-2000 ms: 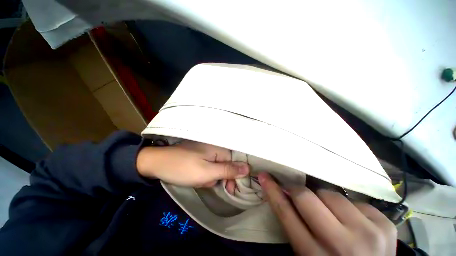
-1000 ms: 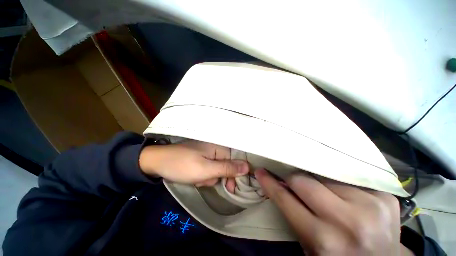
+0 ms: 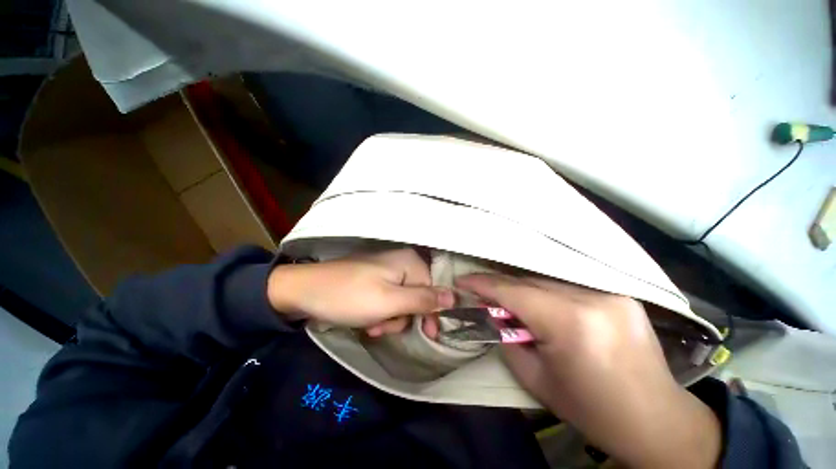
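Observation:
A cream-beige handbag (image 3: 486, 197) lies on the wearer's lap with its mouth open toward the body. My left hand (image 3: 362, 291) is inside the mouth and pinches the bunched beige lining (image 3: 426, 353) between thumb and fingers. My right hand (image 3: 577, 330) reaches in from the right and holds thread snips (image 3: 486, 327) with pink handles. The metal blades point left at the lining beside my left fingertips. The blades look apart. Part of the handles is hidden in my right hand.
A white-covered table (image 3: 587, 73) runs along the top and right. On it lie a green-handled tool (image 3: 803, 133), a thin black cord (image 3: 752, 192) and a small pale block (image 3: 822, 220). An open brown cardboard box (image 3: 119, 192) with a red strip stands at the left.
The pink-handled snips now show in my right hand, which has turned and reaches further into the bag. My left hand keeps its pinch on the lining. The view has shifted slightly.

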